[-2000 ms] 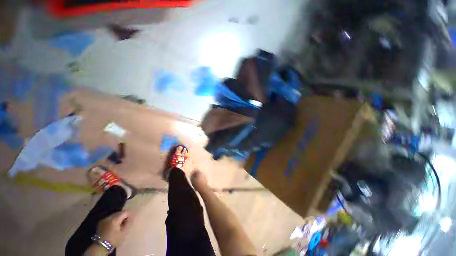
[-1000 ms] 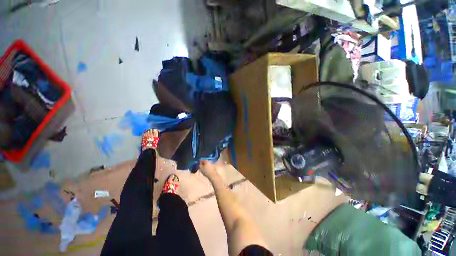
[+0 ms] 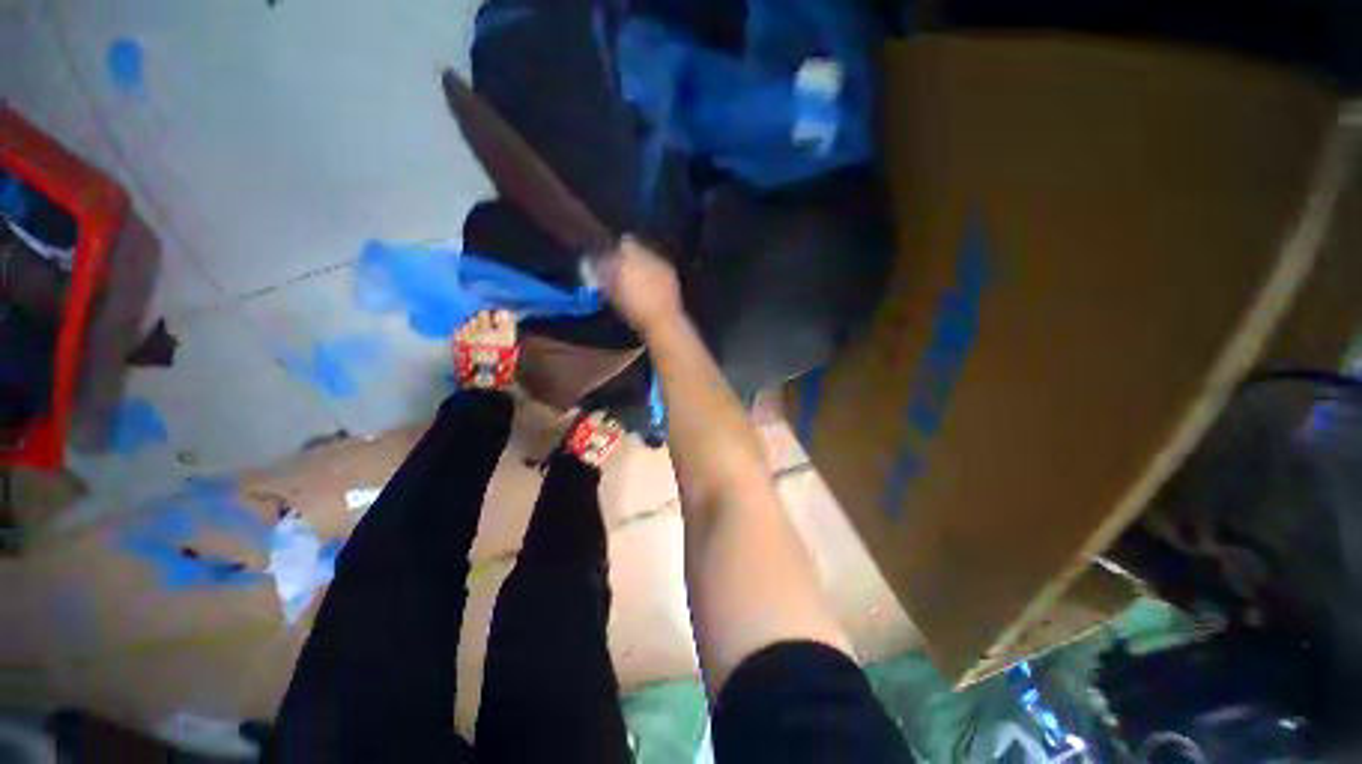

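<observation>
Stacks of black cut panels [image 3: 762, 276] lie against the cardboard box, with bright blue sheets [image 3: 747, 97] among them. A small white label [image 3: 817, 105] shows on the blue. A brown-sided panel bundle [image 3: 523, 164] slants down toward my right hand [image 3: 642, 284]. My right hand is at the bundle's lower end, its fingers against the dark pieces. The fingers are blurred, so their grip cannot be made out. My left hand is not in view.
The brown cardboard box [image 3: 1105, 224] fills the right side. A red basket [image 3: 93, 239] is at the left edge. Blue scraps [image 3: 187, 530] and a white sheet [image 3: 303, 567] lie on the floor. My sandalled feet are below the panels. Green material [image 3: 956, 702] shows at the bottom.
My right hand has moved from the stack's near edge up into its middle. The view has come closer to the panels and box. The brown side now appears narrower.
</observation>
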